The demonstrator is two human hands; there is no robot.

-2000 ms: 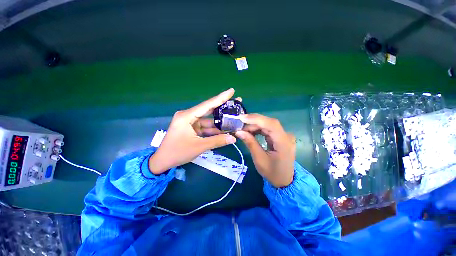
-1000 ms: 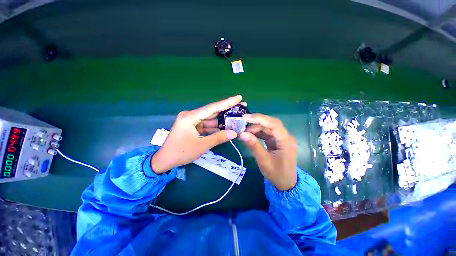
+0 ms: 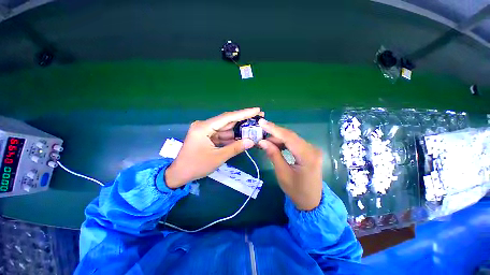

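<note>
My left hand (image 3: 207, 147) holds a round black device housing (image 3: 240, 129) between thumb and fingers, above the bench. A small silver-white battery pouch (image 3: 251, 133) lies over the housing's open side. My right hand (image 3: 294, 161) has its fingertips on the pouch and the housing's right side, partly hiding both. A white power cable (image 3: 257, 166) runs down from beneath the hands and curves left over the bench. A white release liner strip (image 3: 236, 181) with blue print lies under my left hand and the cable.
A power supply (image 3: 33, 161) with lit digits stands at left. Clear trays (image 3: 337, 161) with heaps of small white pieces (image 3: 382, 161) and a white pile (image 3: 456, 161) are at right. Black units (image 3: 230, 50) lie beyond the hands, one wired to a pouch (image 3: 246, 71).
The right fingers have shifted slightly over the pouch and the housing is tilted a little differently. The black units at the back have moved slightly left in view.
</note>
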